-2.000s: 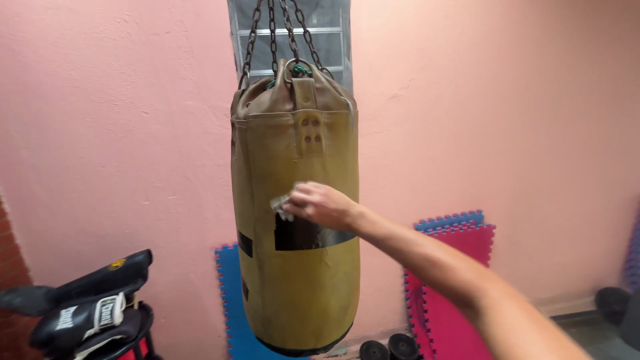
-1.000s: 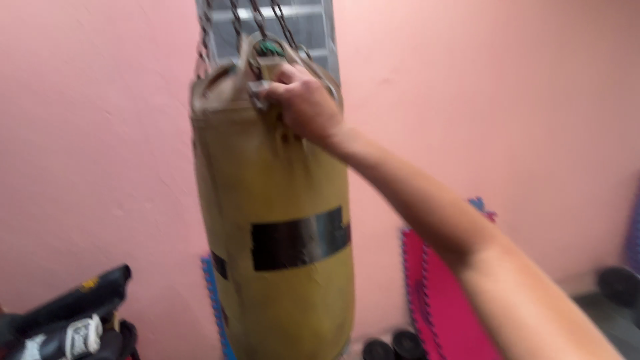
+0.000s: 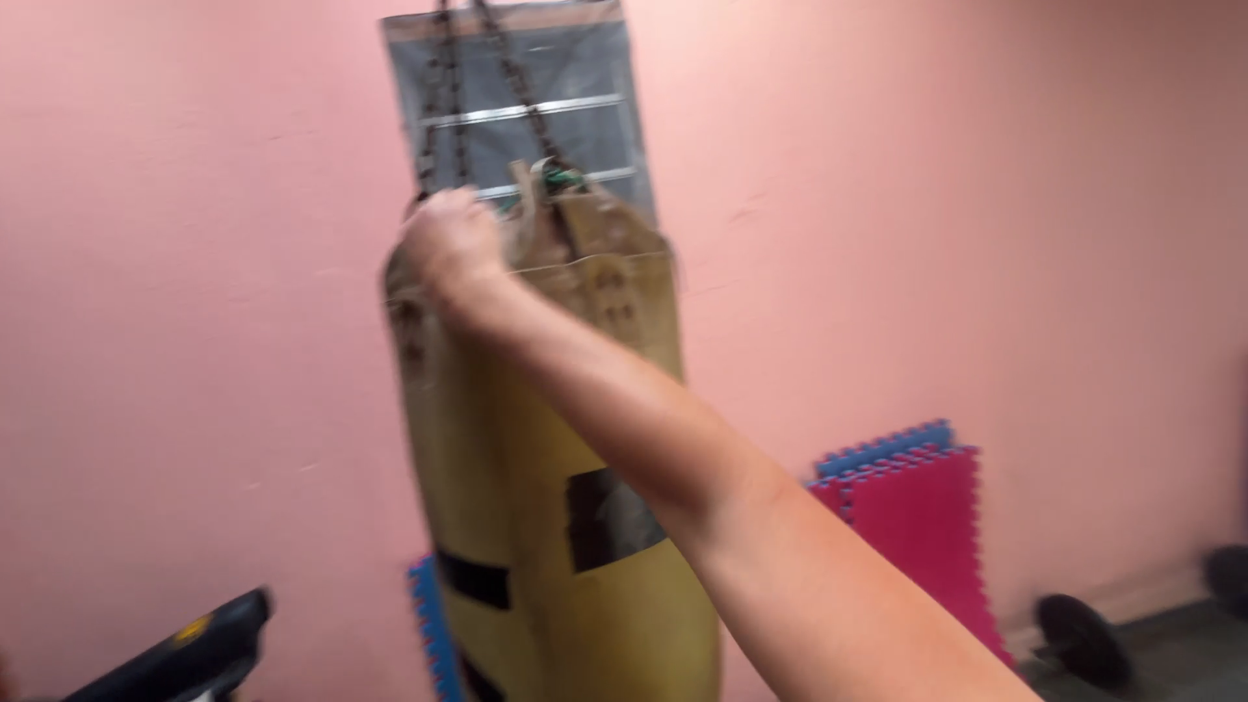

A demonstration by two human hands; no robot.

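A tan heavy punching bag [image 3: 546, 409] with black tape patches hangs from dark metal chains [image 3: 512, 78] in the middle of the view. My right hand [image 3: 453, 234] is at the bag's upper left rim, close to the foot of a chain, with its arm crossing the bag from the lower right. The fingers are curled and blurred; whatever they hold is hidden at this moment. Green material [image 3: 564, 177] shows in the gathered top of the bag. My left hand is out of the frame.
Behind the bag are a pink wall [image 3: 838, 244] and a barred window [image 3: 575, 73]. Red foam mats [image 3: 916, 526] and a blue one [image 3: 882, 453] lean at the right, near a dumbbell [image 3: 1082, 639]. Black padded gear [image 3: 185, 648] lies at the lower left.
My right hand has moved from the bag's middle up to its top, then left along the rim. A small pale thing showed in its fingers earlier. The bag appears turned, its tape patches shifted.
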